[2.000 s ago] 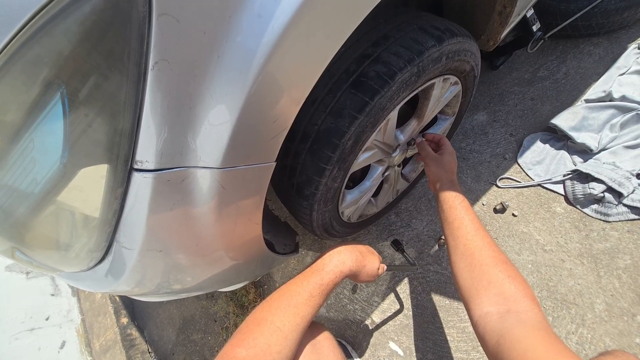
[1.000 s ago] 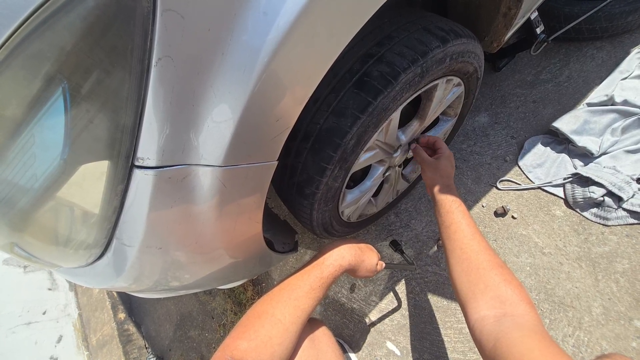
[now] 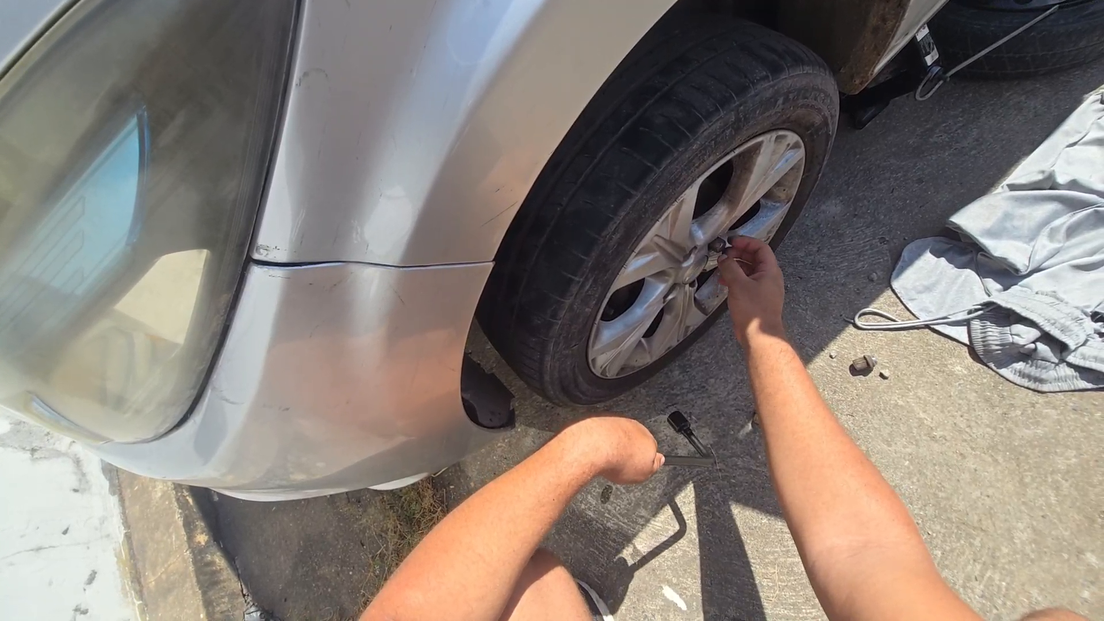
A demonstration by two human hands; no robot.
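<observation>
My left hand [image 3: 623, 448] is closed around the handle of an L-shaped lug wrench [image 3: 690, 461], whose dark socket end points up toward the tire. My right hand [image 3: 752, 280] is at the hub of the alloy wheel [image 3: 660, 280], with thumb and fingertips pinching a dark lug nut [image 3: 718, 247] near the wheel's centre. How far the nut is seated cannot be seen. The black tire [image 3: 586, 216] stands upright in the wheel arch of the silver car [image 3: 379, 207].
A loose lug nut [image 3: 862, 366] lies on the concrete [image 3: 949, 483] right of my right forearm. Grey drawstring shorts [image 3: 1035, 276] are spread beyond it. A jack [image 3: 927, 65] with a metal rod and another tire [image 3: 1018, 39] are at the top right.
My right fingers have shifted slightly on the wheel, and a dark nut now shows at their tips. My left hand stays on the wrench.
</observation>
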